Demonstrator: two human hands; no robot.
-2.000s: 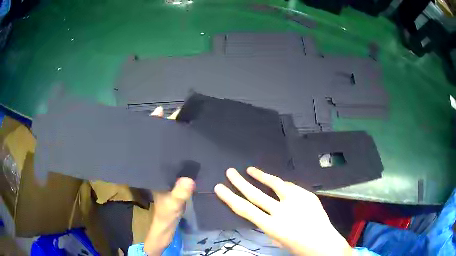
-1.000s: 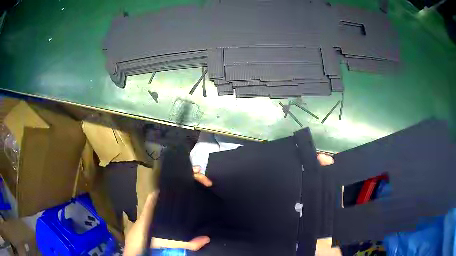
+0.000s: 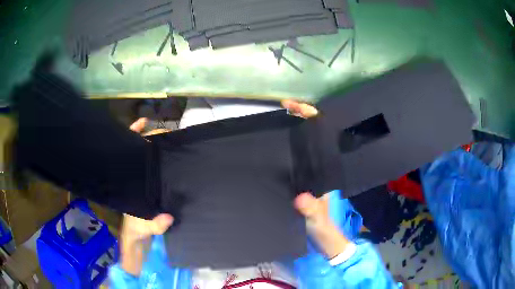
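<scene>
A black die-cut blank [image 3: 231, 192] is held up over my lap, in front of the table edge. Its side panels angle away left and right, and the right panel has a rectangular window. A narrow flap stands bent along the far edge of its middle panel. My left hand [image 3: 144, 226] grips it near the left crease, thumb on the near face, fingertips showing at the far edge. My right hand [image 3: 319, 220] grips near the right crease in the same way. The left panel is blurred. A stack of blanks [image 3: 254, 17] lies on the table.
Thin black waste strips [image 3: 305, 53] lie on the green table [image 3: 226, 73] between stack and edge. A blue plastic stool [image 3: 76, 242] and cardboard [image 3: 34, 206] are at lower left. A red object [image 3: 407, 187] and another person's blue sleeve [image 3: 471, 209] are at right. Scraps litter the floor.
The blank has moved from above the table to over my lap, and its panels are now bent. Both hands now grip it at the creases. The stack sits higher in view.
</scene>
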